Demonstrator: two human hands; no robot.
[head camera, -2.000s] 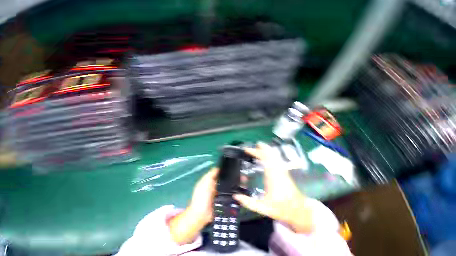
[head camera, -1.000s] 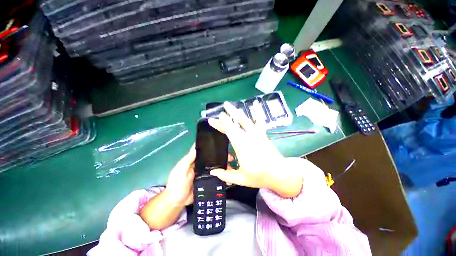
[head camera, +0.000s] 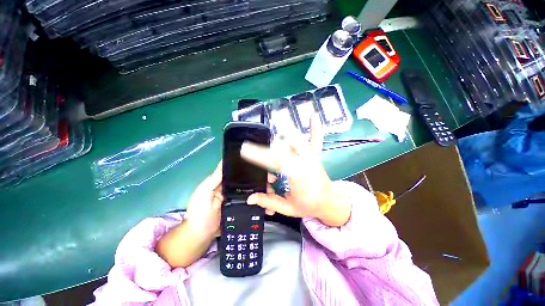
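An open black flip phone (head camera: 241, 239) stands upright in the picture, keypad toward me and dark screen half above. My left hand (head camera: 205, 203) holds it from the left and behind, with fingertips showing past its right edge. My right hand (head camera: 299, 176) is spread at its right side. The right thumb touches the phone near the hinge, and a blurred finger lies over the screen. A clear lens tray (head camera: 343, 122) with several black-framed lenses lies behind the phone, partly hidden by my right hand. Tweezers (head camera: 352, 142) lie beside the tray.
A white bottle (head camera: 325, 64), orange-red device (head camera: 377, 57), blue pen (head camera: 376, 86), white cloth (head camera: 385, 118) and second flip phone (head camera: 427, 110) are at right. Clear film (head camera: 152, 160) lies left. Blister trays (head camera: 191, 30) are stacked at back and sides. A brown carton (head camera: 430, 221) is lower right.
The view has steadied since the earliest frame. My left hand still holds the phone. My right hand's upper finger has moved down from the phone's top edge onto the screen.
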